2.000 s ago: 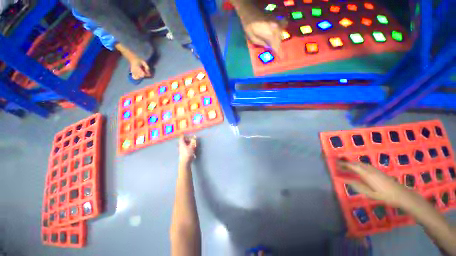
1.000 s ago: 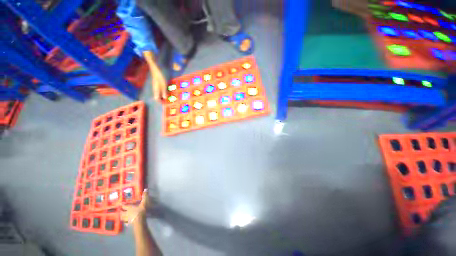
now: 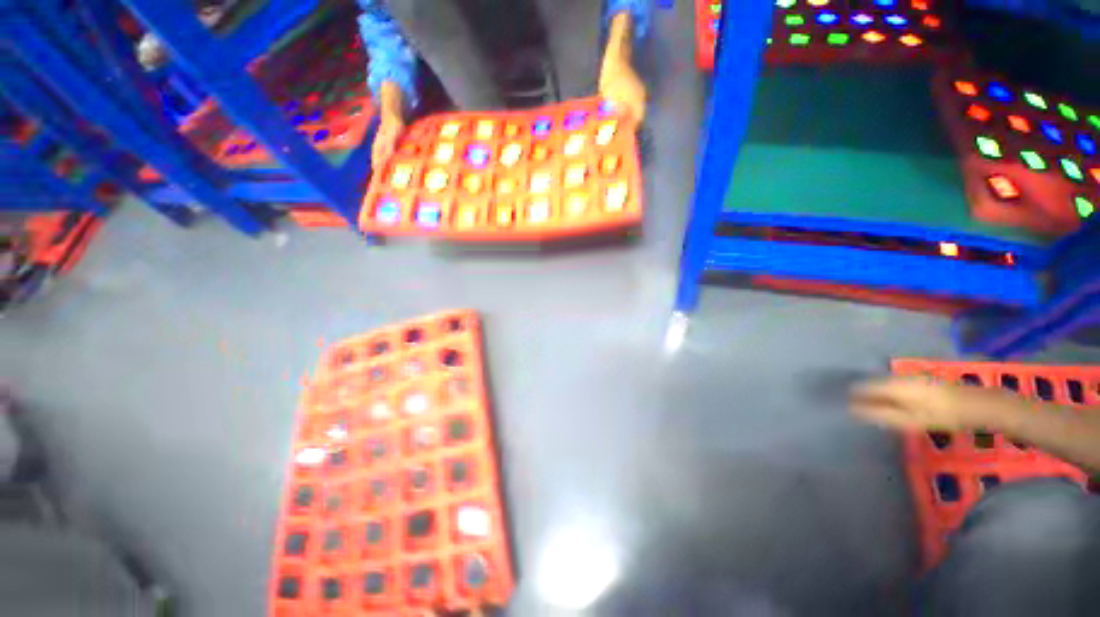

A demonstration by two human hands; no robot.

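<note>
An orange-red pocket tray (image 3: pixel 388 476) with dark and silvery square units lies on the floor left of centre. At its lower right corner a small blurred patch at the picture's edge may be my left fingertips; its grip cannot be told. My right hand (image 3: pixel 911 404) is blurred, fingers extended and apart with nothing visible in them, over the left edge of another orange-red tray (image 3: pixel 911 470) with dark units at the right. My forearm and a grey knee hide part of that tray.
A person's two hands (image 3: pixel 621 87) hold a tray of lit units (image 3: pixel 501 223) ahead. Blue rack posts (image 3: pixel 712 157) stand right of it, with lit trays on a green-matted shelf (image 3: pixel 844 145). Another blue rack (image 3: pixel 199 115) with trays stands at the left.
The other person has lifted the lit tray off the floor with both hands. The left floor tray appears nearer and further right. The view has turned, and my left hand has nearly left the picture.
</note>
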